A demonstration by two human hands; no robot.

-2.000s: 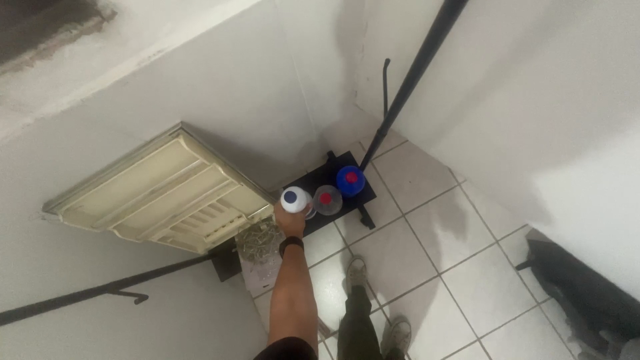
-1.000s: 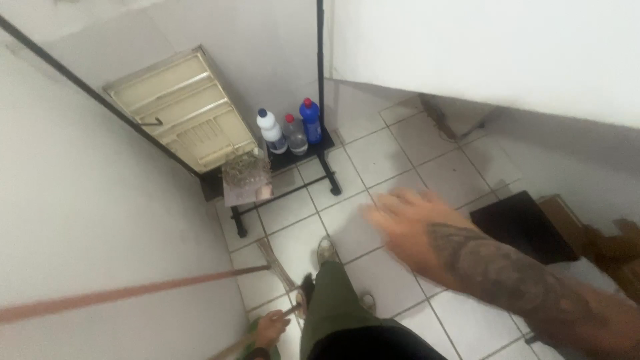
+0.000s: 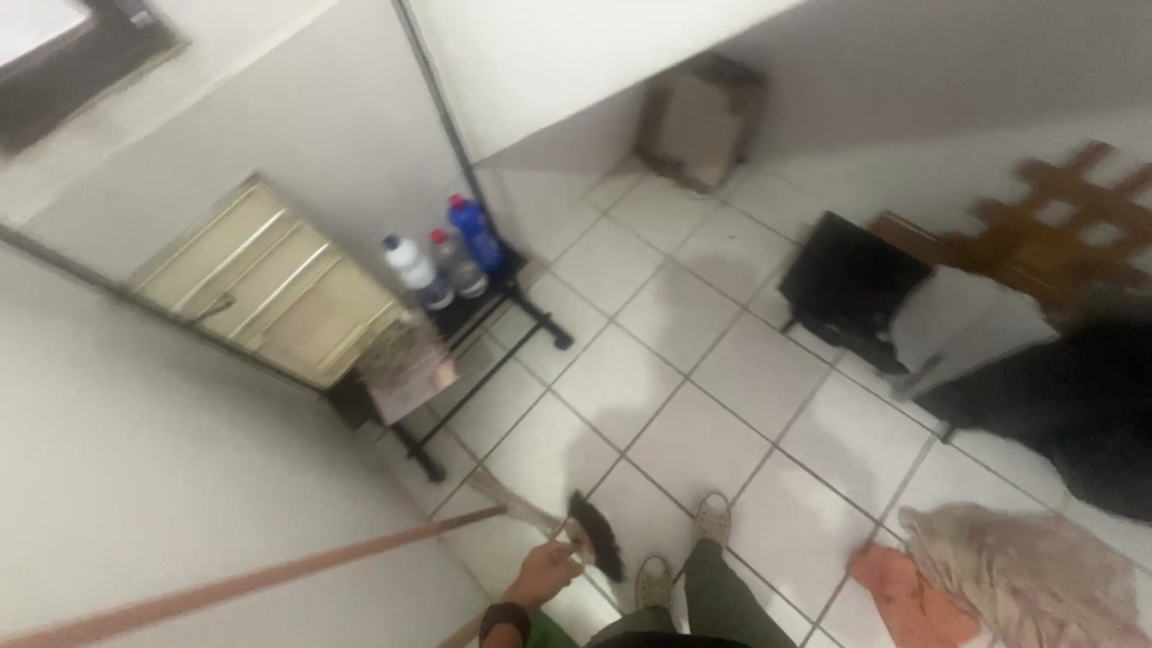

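Low in the view, my left hand (image 3: 547, 571), with a dark band at the wrist, is closed on a broom near its head. The broom's dark bristles (image 3: 596, 540) point toward the middle of the floor, and part of its handle shows below the hand. Just left of the hand, a long reddish pole (image 3: 297, 576) slants to a bar-shaped head (image 3: 513, 499) at the floor, probably a squeegee. My right hand is out of view. The picture is blurred.
A black rack (image 3: 490, 310) holds a white bottle (image 3: 418, 272), a clear bottle (image 3: 461, 265), a blue bottle (image 3: 475, 234) and a box (image 3: 414, 378). A cream panel (image 3: 270, 279) leans behind. A black chair-like object (image 3: 846, 279) and cloths (image 3: 1026, 576) lie right.
My left hand was at the white bottle two seconds ago and now grips the broom. My right hand, seen open one second ago, has left the view. The view has swung right.
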